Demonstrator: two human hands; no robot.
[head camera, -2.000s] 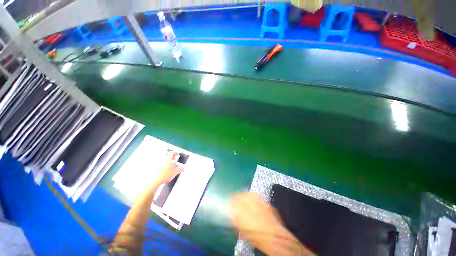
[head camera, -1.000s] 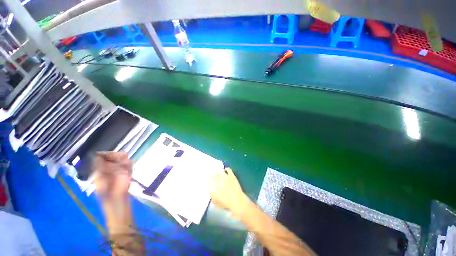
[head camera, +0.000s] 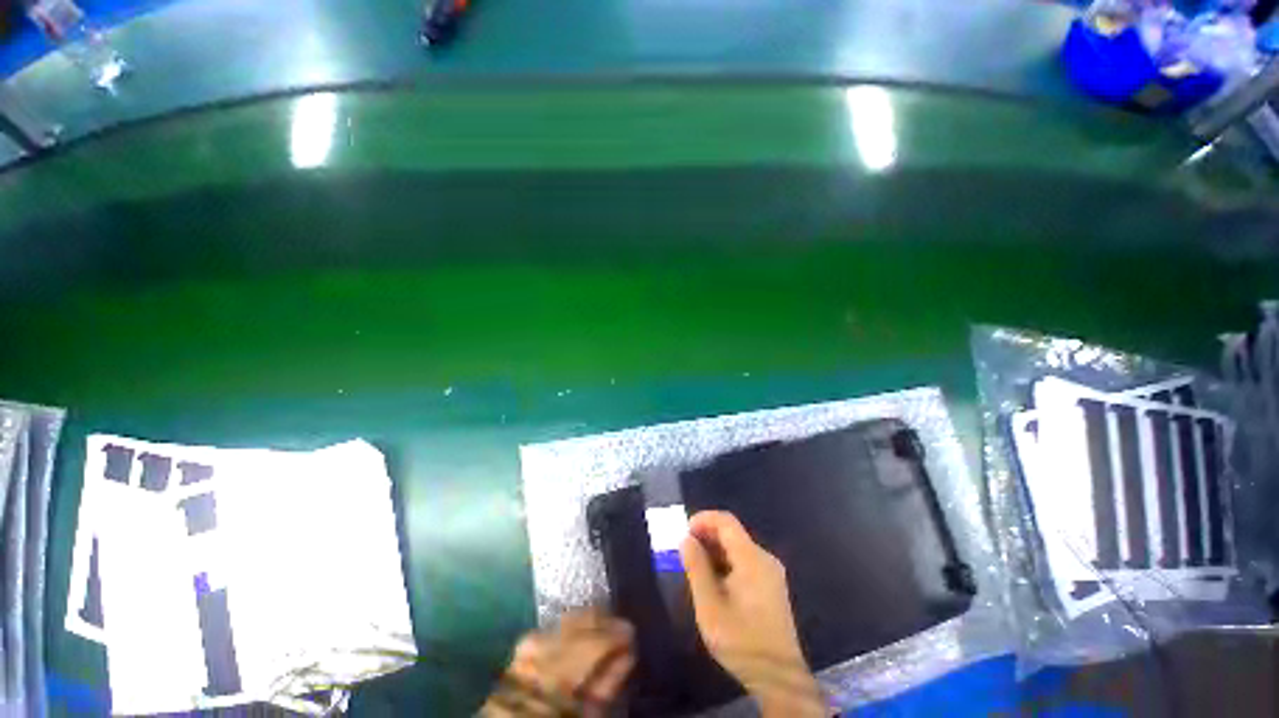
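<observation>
The black panel (head camera: 828, 547) lies flat on a silvery textured mat (head camera: 568, 484). A long dark label with a white and blue-violet patch (head camera: 666, 530) is over the panel's left end; I cannot tell whether it is fully stuck down. My right hand (head camera: 750, 603) is over the panel, its fingertips pinched at the right edge of the white patch. My left hand (head camera: 575, 662) is blurred at the panel's lower left corner, with its fingers bent; whether it holds anything is unclear. White label sheets (head camera: 309, 561) with dark and blue-violet marks lie at the left.
White sheets with black strips (head camera: 1066, 463) lie on a clear plastic bag (head camera: 1003, 386) at the right. Stacked layers (head camera: 25, 547) stand at the far left edge. Across the green bench are a bottle (head camera: 84, 42), a red-black tool (head camera: 442, 20) and a blue bin (head camera: 1122, 70).
The view has turned right and down. Both hands have moved from the label sheets to the panel's left end, where the label with the white and violet patch now shows.
</observation>
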